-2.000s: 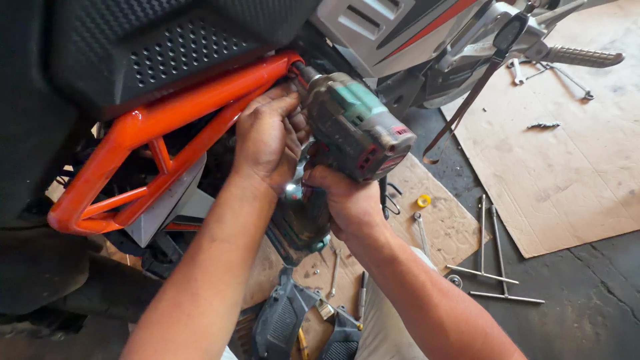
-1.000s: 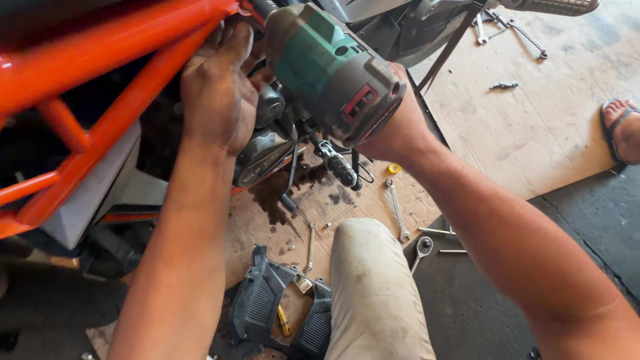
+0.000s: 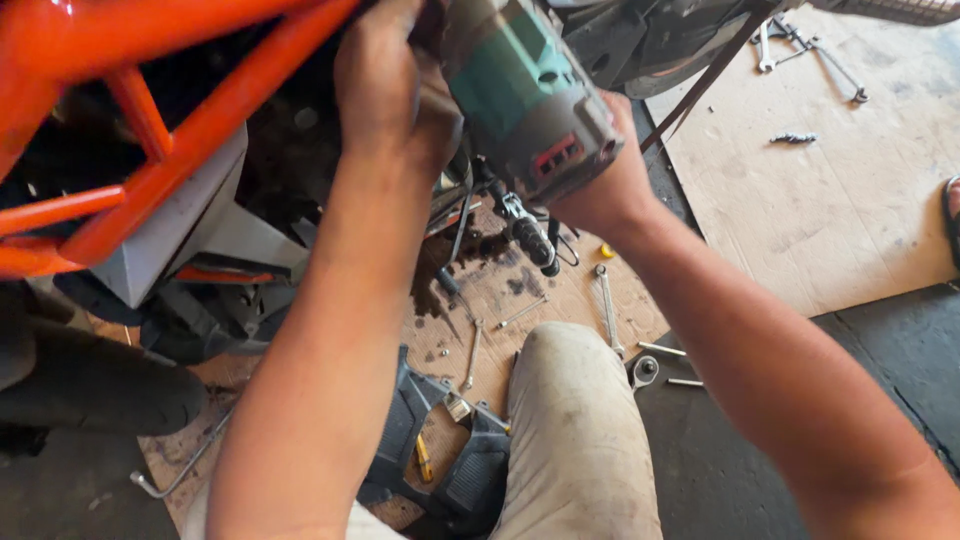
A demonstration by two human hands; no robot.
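Observation:
My right hand (image 3: 611, 176) is closed around the handle of a green and grey power tool, an impact wrench or driver (image 3: 525, 97), its rear end toward me. The tool's nose is out of view at the top. My left hand (image 3: 394, 90) is raised beside the tool's front, blurred, next to the orange tubular frame (image 3: 217, 120) of a motorcycle; its fingertips are cut off or hidden, so whether it holds anything cannot be told. Below the tool are a black footpeg-like part (image 3: 532, 240) and a black lever (image 3: 454, 255).
Stained cardboard (image 3: 495, 247) lies under the motorcycle with a combination wrench (image 3: 609, 311), a ratchet (image 3: 643, 370) and black plastic panels (image 3: 472, 465). More wrenches (image 3: 765, 52) lie on cardboard at the right. A sandalled foot (image 3: 952, 210) shows at the right edge. A tyre (image 3: 97, 375) is at left.
The view has shifted down and closer to the tool. The silver wrench-like thing seen by my hands two seconds ago no longer shows there. My right hand has kept the power tool throughout.

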